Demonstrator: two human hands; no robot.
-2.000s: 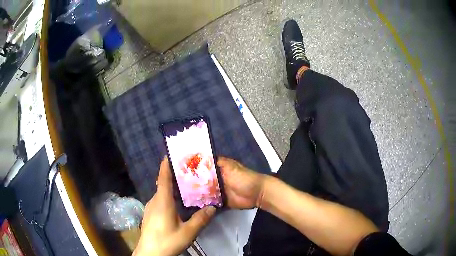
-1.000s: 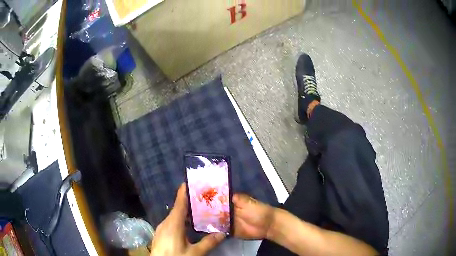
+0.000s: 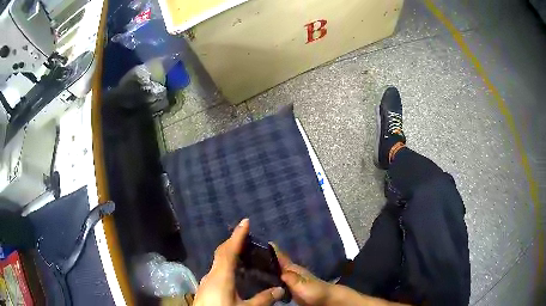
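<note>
A smartphone with a dark screen is held between both hands low in the view, above the plaid pad. My left hand grips its left side, with the thumb across the lower end. My right hand touches its right side with the fingers. The phone is tilted and its lower end is partly hidden by the fingers. The plaid fabric pad lies on a white-edged board beside the table.
A black hanger lies on dark cloth at the table's left, its end over the wooden edge. A sewing machine stands upper left. A cream bin is ahead. A plastic bag sits below the table edge. My leg is right.
The phone's lit pinkish screen has gone dark, and the phone is now lower in view and more tilted, still in both hands. The view has shifted, showing more of the bin and sewing machine.
</note>
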